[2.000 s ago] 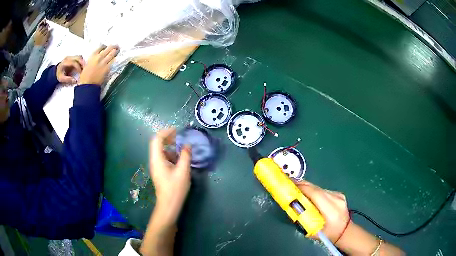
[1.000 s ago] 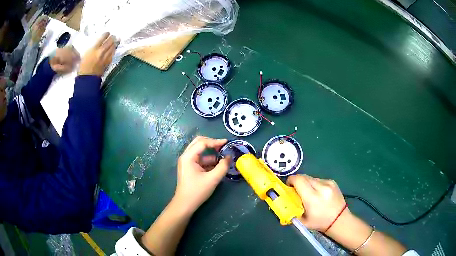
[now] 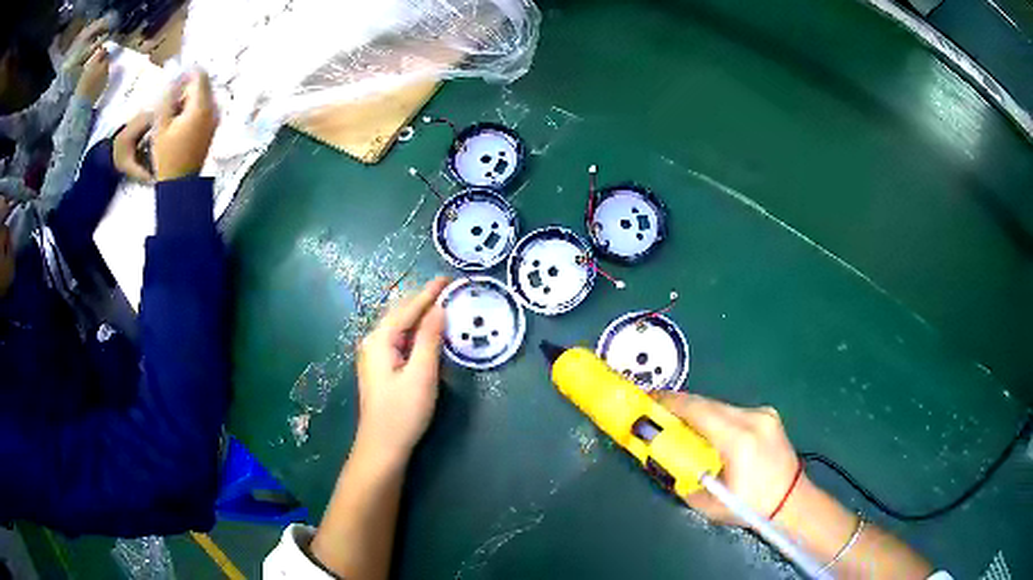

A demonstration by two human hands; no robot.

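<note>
My left hand [image 3: 402,363] touches the left rim of a round housing [image 3: 481,323] that lies on the green table, its pale disc facing up; whether the fingers grip it is hard to tell. My right hand [image 3: 736,453] holds the yellow hot glue gun [image 3: 629,414], its black nozzle between that housing and another housing [image 3: 642,351] partly behind the gun. A translucent glue stick [image 3: 765,519] sticks out of the gun's back. More housings [image 3: 552,271] with thin red and dark leads lie just beyond, pale discs up.
A crumpled clear plastic bag [image 3: 340,57] and a flat tan piece [image 3: 380,122] lie at the upper left. A neighbouring person's hands [image 3: 170,130] and dark blue sleeves [image 3: 170,340] are at the left. A black cord [image 3: 884,504] runs at the lower right. The table's raised pale edge [image 3: 963,68] curves at upper right.
The housing at my left hand, under the nozzle a second ago, now lies further left and up, beside the others. The gun's nozzle is clear of it. The neighbour's hands have moved.
</note>
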